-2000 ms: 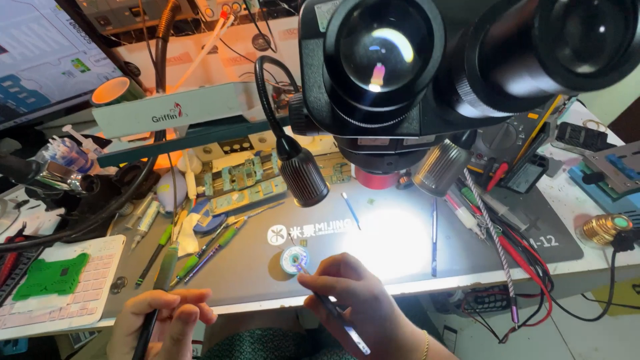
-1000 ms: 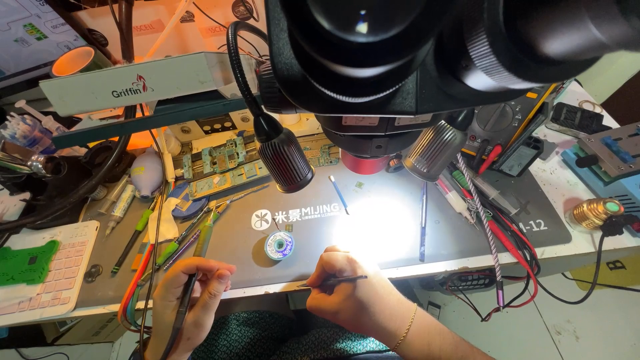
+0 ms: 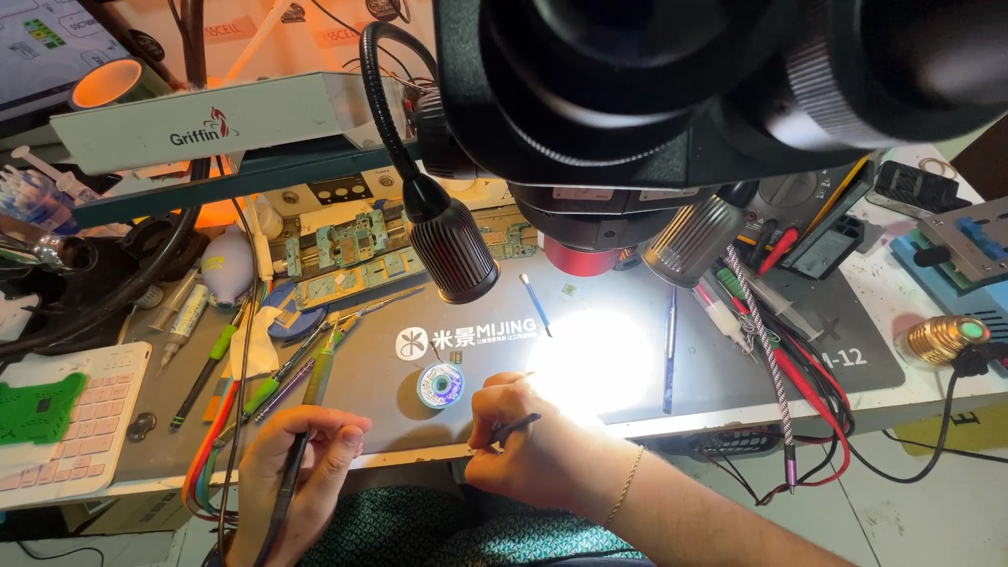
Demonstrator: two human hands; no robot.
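Observation:
My left hand (image 3: 303,465) holds a black corded pen-shaped tool (image 3: 291,472) that points up the mat, beside a green-handled tool (image 3: 320,370). My right hand (image 3: 516,441) is closed around a slim dark tool (image 3: 516,428), probably tweezers; its tip is hidden by the fingers. Between and just above the hands, a small spool of solder wire (image 3: 441,386) rests on the grey work mat (image 3: 378,394). A tiny chip (image 3: 456,357) lies behind the spool. A blue-stemmed swab (image 3: 536,305) and another small chip (image 3: 568,290) lie farther back, near a bright pool of light.
A stereo microscope (image 3: 630,157) overhangs the mat, with a gooseneck lamp (image 3: 450,244) to its left. Circuit boards (image 3: 354,244) sit behind. Screwdrivers and a keyboard (image 3: 102,417) are at left; red and black test leads (image 3: 811,394), a syringe and a slim blue tool (image 3: 670,346) at right.
My right hand has turned its slim tool: two seconds ago the tool reached down to the right from the fingers near the spool. The view has shifted.

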